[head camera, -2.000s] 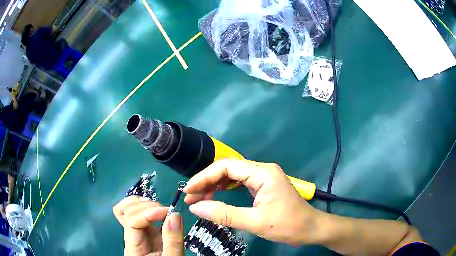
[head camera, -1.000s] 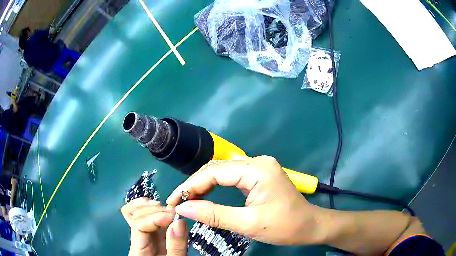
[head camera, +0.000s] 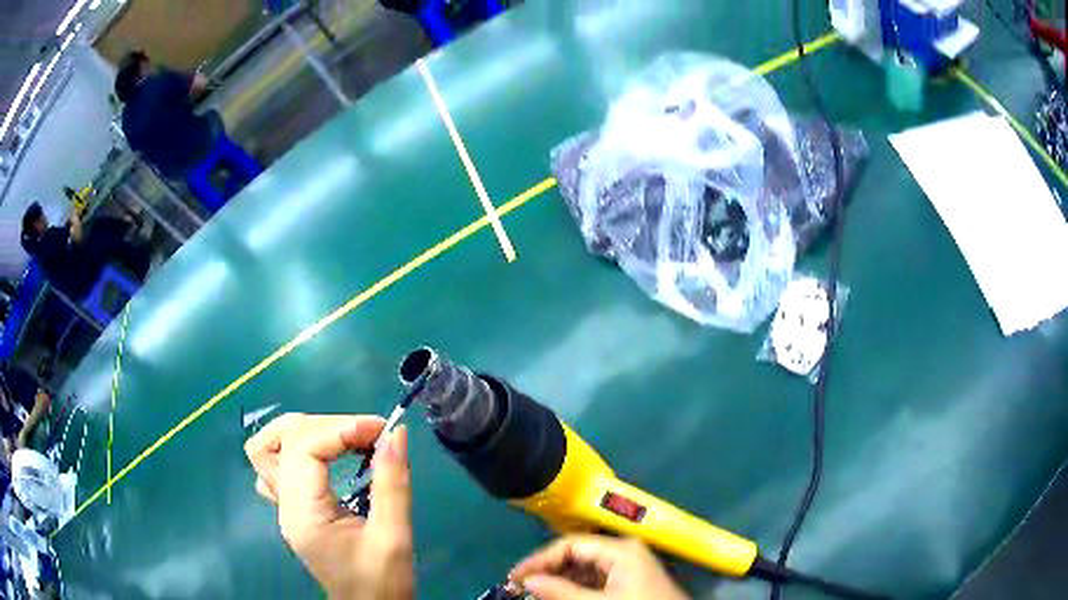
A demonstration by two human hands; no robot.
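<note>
My left hand (head camera: 340, 492) pinches a short lead (head camera: 396, 420), black with a white band, between thumb and fingers. Its upper end is at the open mouth of the heat gun nozzle (head camera: 457, 399). The yellow heat gun (head camera: 656, 522) lies on the table with its red switch up. My right hand (head camera: 603, 568) is cut off by the bottom edge, its fingertips bent together at small dark leads (head camera: 501, 591); whether it grips one is unclear. More dark, shiny pieces show behind my left fingers.
A clear plastic bag (head camera: 703, 199) over dark bags lies beyond the gun, with a small zip bag (head camera: 801, 328) beside it. A black cord (head camera: 820, 434) runs down the right. A white sheet (head camera: 990, 217) lies far right. Persons sit on blue stools at the upper left.
The view has tilted up, so things sit lower. My hands have parted: the left has brought its lead to the nozzle, and the right has moved down to the bottom edge.
</note>
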